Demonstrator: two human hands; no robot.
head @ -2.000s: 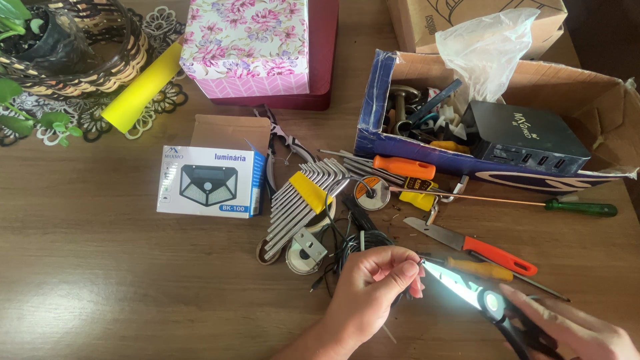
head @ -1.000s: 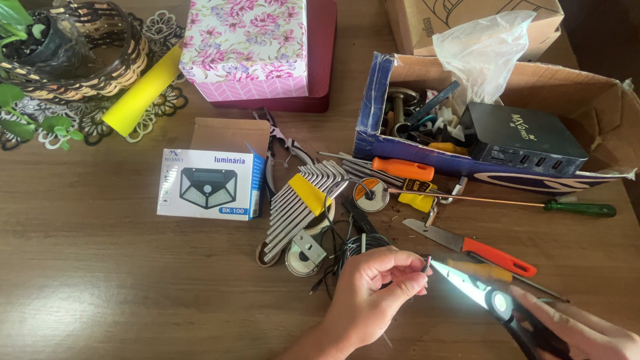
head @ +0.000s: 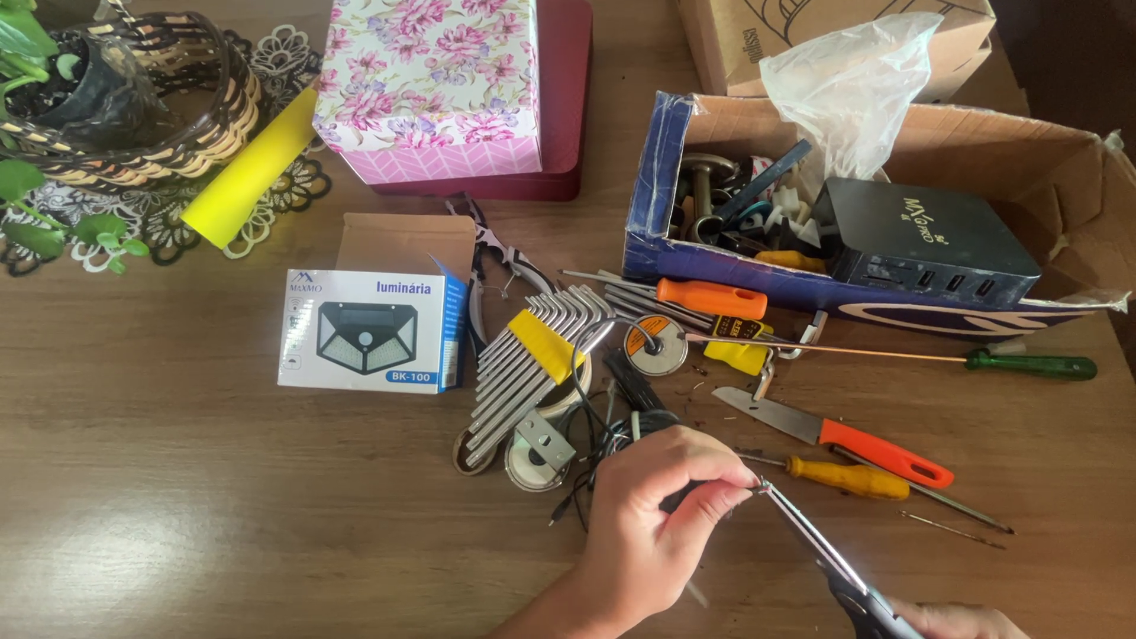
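Observation:
Pinched between the thumb and forefinger of my left hand (head: 661,524) is the end of a thin wire (head: 761,486). My right hand (head: 954,619), cut off by the bottom edge, holds a pair of scissors (head: 825,550) with dark handles. The tips of the blades meet the wire end just beyond my left fingertips. Behind my left hand lies a bundle of dark cable (head: 612,435), partly hidden by it. Left of the cable are a hex key set (head: 524,382) in a yellow holder and a round piece with a metal bracket (head: 545,440).
Right of my hands lie an orange-handled knife (head: 879,451) and a yellow-handled screwdriver (head: 848,477). Beyond them are a green-handled screwdriver (head: 1029,364) and an open cardboard box (head: 1083,177) of parts. A lamp carton (head: 359,373), pliers (head: 506,253) and a floral box (head: 435,80) stand further left.
The scissors have turned in my right hand: their blades showed broad and bright before and now appear narrow, edge-on. My right hand has moved lower, toward the bottom edge. My left hand still pinches the wire.

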